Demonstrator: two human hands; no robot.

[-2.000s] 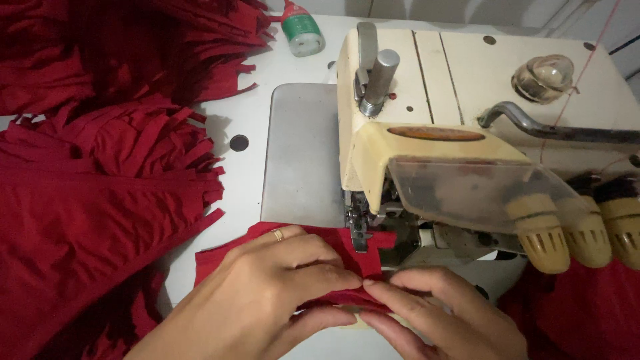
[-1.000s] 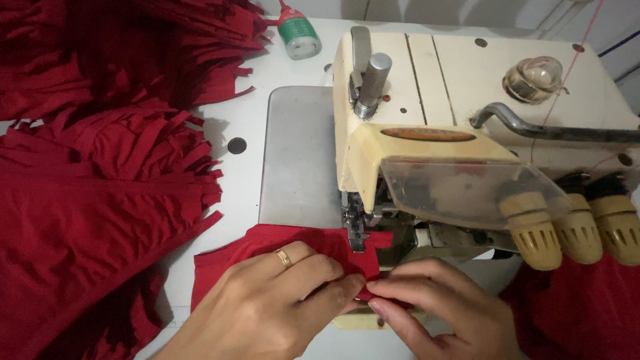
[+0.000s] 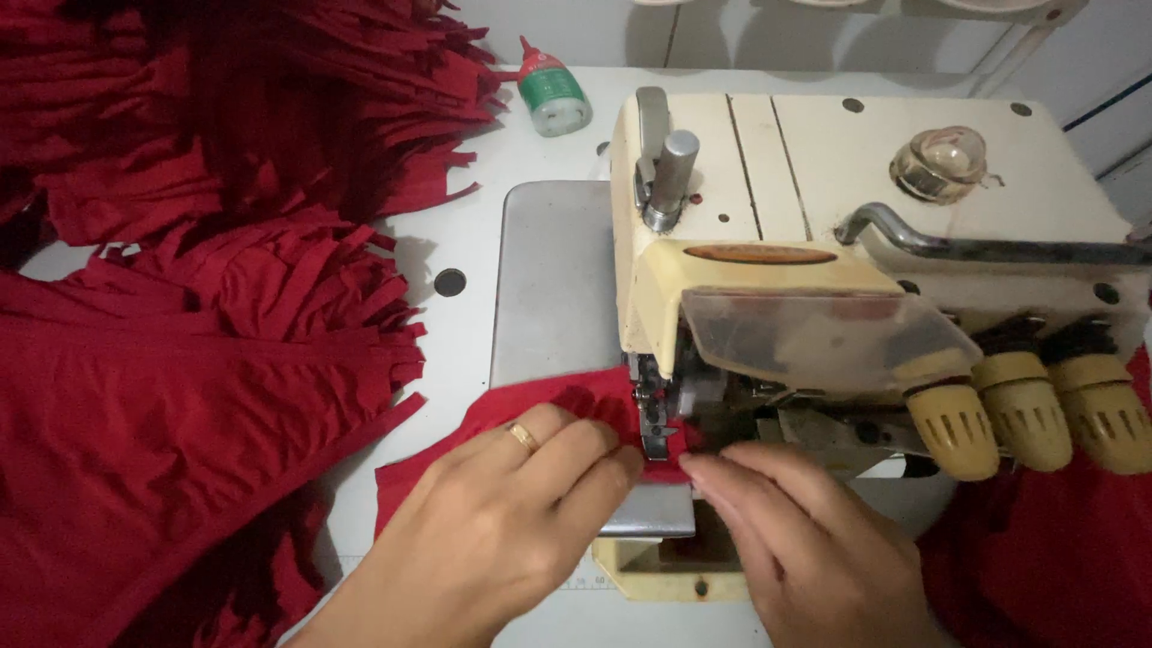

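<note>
A piece of red fabric (image 3: 522,400) lies on the metal plate of a cream overlock sewing machine (image 3: 747,207), with its right part under the presser foot (image 3: 657,441). My left hand (image 3: 513,504), with a ring on one finger, rests on this fabric just left of the foot, fingers bent and pressing down. My right hand (image 3: 810,531) pinches the fabric's edge between thumb and forefinger, right of the foot. The needle area is partly hidden behind the machine's clear guard (image 3: 828,337).
Piles of red cut fabric (image 3: 180,360) cover the left side. A small green and red oil bottle (image 3: 553,94) stands behind the machine plate. More red fabric (image 3: 1044,549) lies at the lower right, below the yellow tension knobs (image 3: 954,427).
The red fabric has moved away from me, further under the presser foot. My hands, close together before, are now apart on either side of the foot.
</note>
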